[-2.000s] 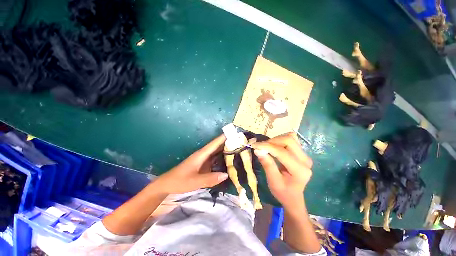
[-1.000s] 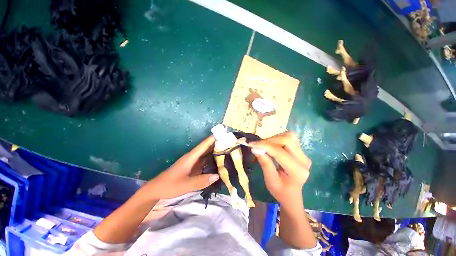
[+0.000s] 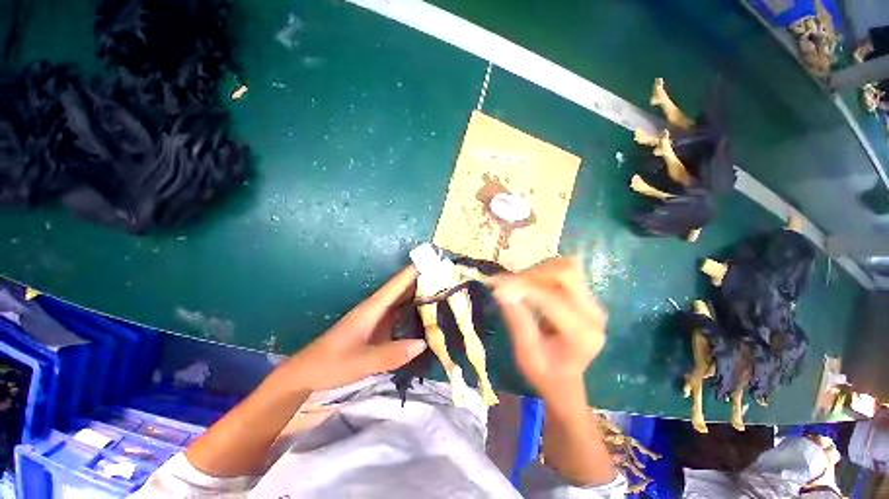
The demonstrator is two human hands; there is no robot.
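Observation:
A tan doll lower body (image 3: 472,341) with a white waist block (image 3: 432,268) lies in front of me, feet towards me. A black garment (image 3: 411,380) shows behind it, with a dark band around the hips. My left hand (image 3: 361,341) holds the body and garment from the left. My right hand (image 3: 554,317) is blurred at the right of the hips, fingertips pinched near the band; whether it holds a thin stick is unclear. A tan glue card (image 3: 546,175) with a whitish blob (image 3: 510,207) and brown stains lies just beyond the hands.
Black garments (image 3: 127,156) are heaped at left on the green bench (image 3: 331,146). Dressed figures (image 3: 760,302) with tan legs lie at right. Blue bins (image 3: 93,341) stand below left. Tan leg parts (image 3: 624,448) show below right.
The view has shifted, so the bench things sit further left in it. My right hand has blurred with motion, and the waistband now stands out from the right hip. My left hand keeps its hold.

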